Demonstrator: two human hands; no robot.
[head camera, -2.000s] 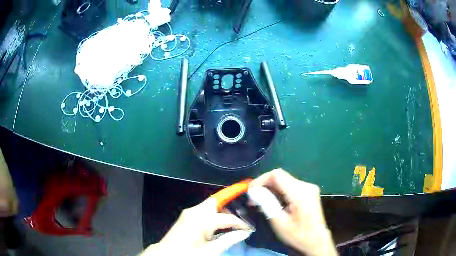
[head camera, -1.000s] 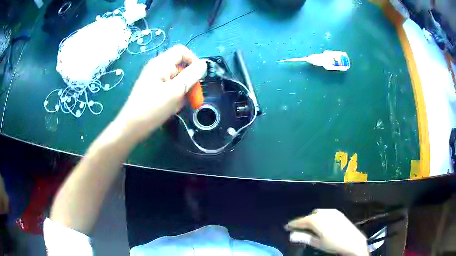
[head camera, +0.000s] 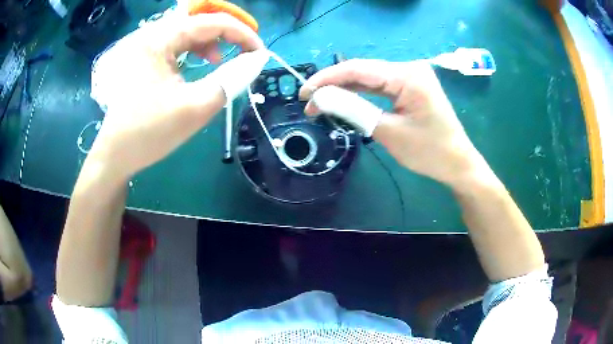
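The black housing (head camera: 289, 188) lies on the green bench in front of me, its narrow end away from me. A thin white sealing ring (head camera: 261, 122) with small round knobs hangs over the housing from my fingers. My left hand (head camera: 161, 87) pinches it between thumb and finger at the upper left; a white cot covers the thumb and an orange cot one finger. My right hand (head camera: 403, 111) pinches the ring at the upper right, with a white cot on the thumb. Both hands are above the narrow end and partly hide it.
The glue bottle (head camera: 474, 62) lies at the right, its nozzle partly behind my right hand. A black side arm (head camera: 228, 131) lies left of the housing. The pile of sealing rings is mostly hidden behind my left hand. Another person's arm (head camera: 12, 259) shows at the left edge.
My right hand has come up from below the bench edge and now holds the ring too. The ring, earlier spread around the housing, is now held up by both hands.
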